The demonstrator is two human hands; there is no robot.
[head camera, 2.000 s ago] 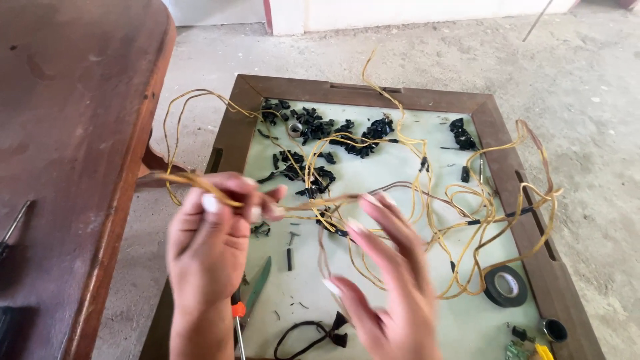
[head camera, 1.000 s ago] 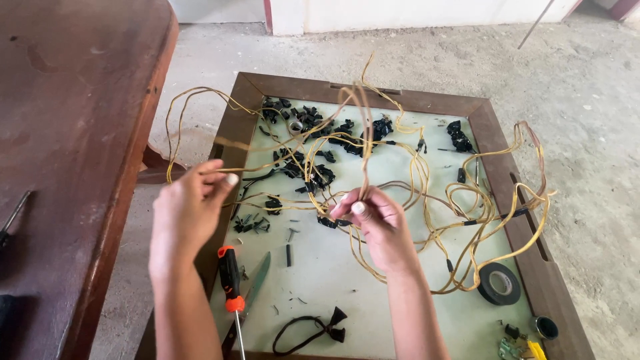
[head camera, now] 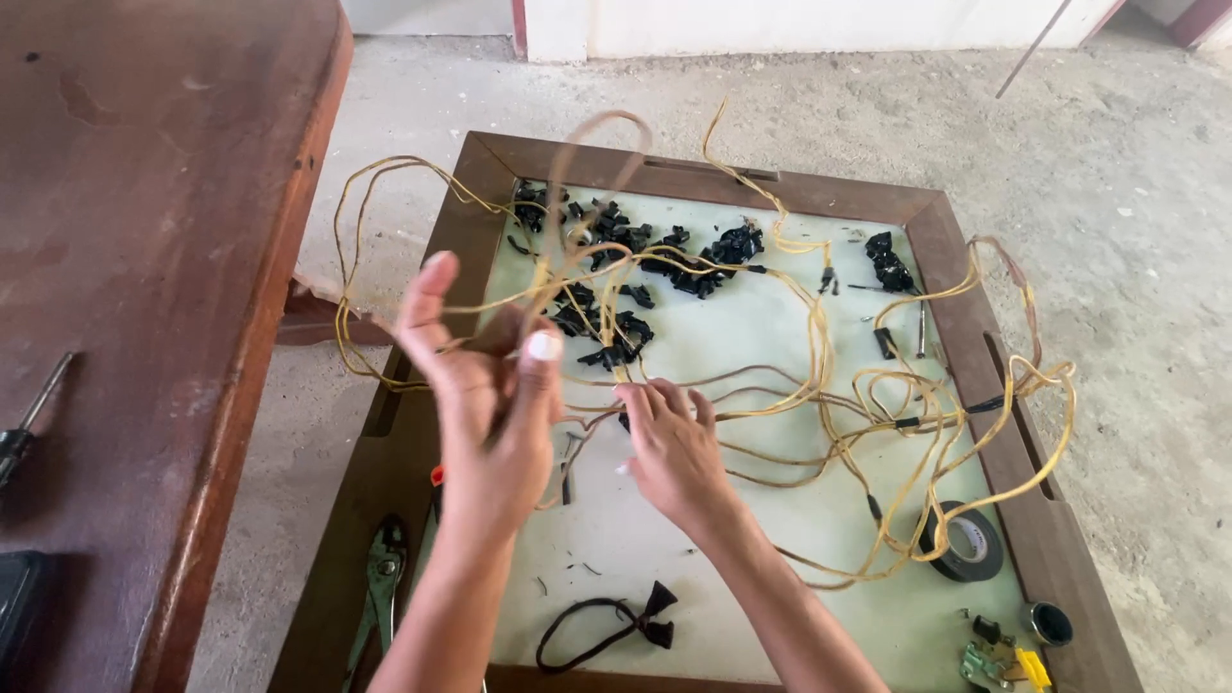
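Observation:
Yellow-brown electrical wires [head camera: 818, 356] lie tangled across a glass-topped table, with black taped joints along them. My left hand [head camera: 491, 385] is raised at the left of the glass, a blurred loop of wire held between its thumb and fingers, the index finger lifted. To its right, my right hand [head camera: 674, 438] is low over the glass, its fingertips at the wires just below a black taped joint [head camera: 606, 356]; whether they grip a wire is hidden. Black tape scraps [head camera: 712, 265] lie in clumps behind the hands. A roll of black electrical tape [head camera: 965, 542] rests at the right.
Pliers [head camera: 383, 568] lie on the table's wooden frame [head camera: 847, 192] at the left. A black hair tie [head camera: 597, 616] is near the front. A metal cup-like part [head camera: 1047, 624] and a yellow piece [head camera: 1032, 669] sit front right. A wooden table [head camera: 173, 241] with a screwdriver [head camera: 29, 423] stands left.
My right hand has moved down from the lifted wire loop to the wires near the glass. The orange-and-black screwdriver seen before is now mostly hidden behind my left arm.

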